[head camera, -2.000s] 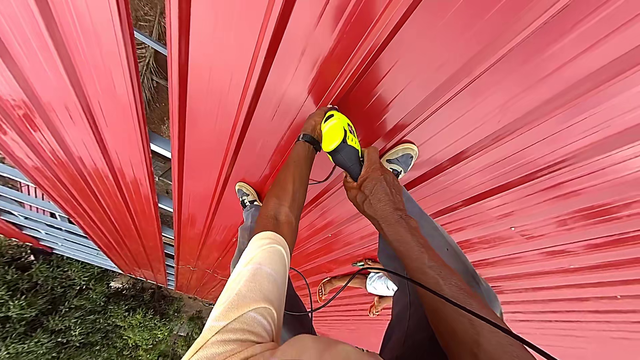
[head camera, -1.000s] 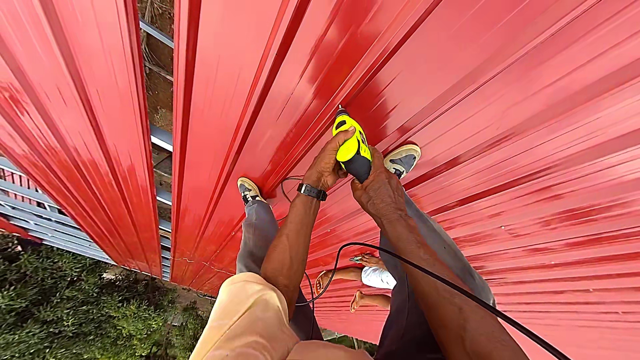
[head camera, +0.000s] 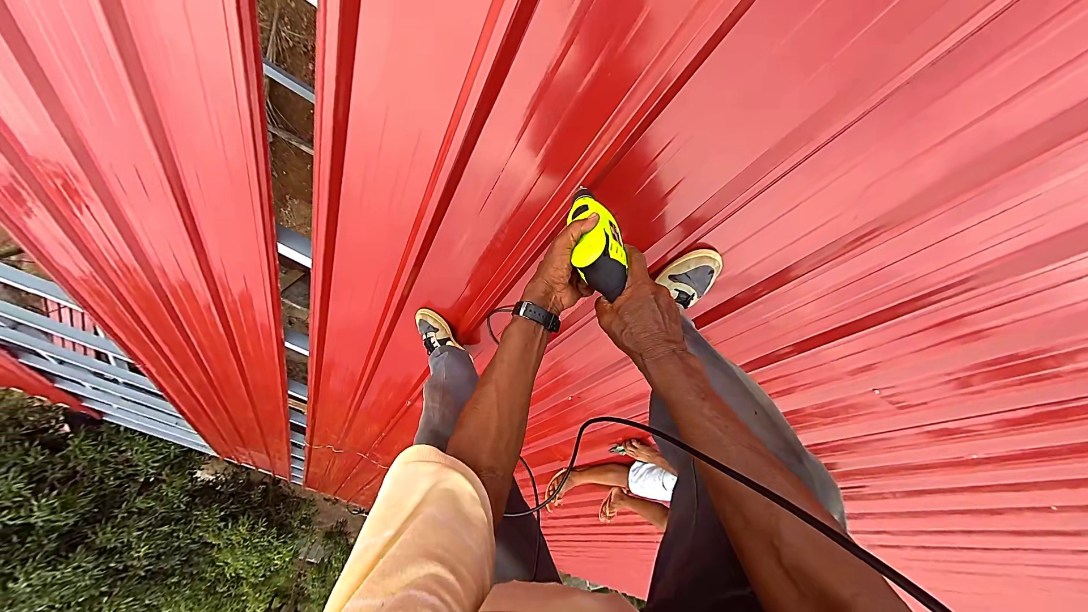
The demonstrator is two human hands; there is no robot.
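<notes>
A yellow and black corded power drill is in both of my hands, its tip at a raised rib of the red ribbed metal roofing sheet. My left hand, with a black wristband above it, grips the drill's body from the left side. My right hand is closed around its rear end and handle, partly hidden. Whether the tip touches the sheet or a screw is too small to tell. A black cable loops across my legs.
My shoes stand on the sheets, feet apart. At left, a long gap shows grey metal purlins and ground below. Another person's legs in white shorts are behind me. Green bushes lie beyond the roof edge at lower left.
My left hand has moved from the drill's front end back along its body, uncovering the tip. The cable has swung into a higher loop across my legs.
</notes>
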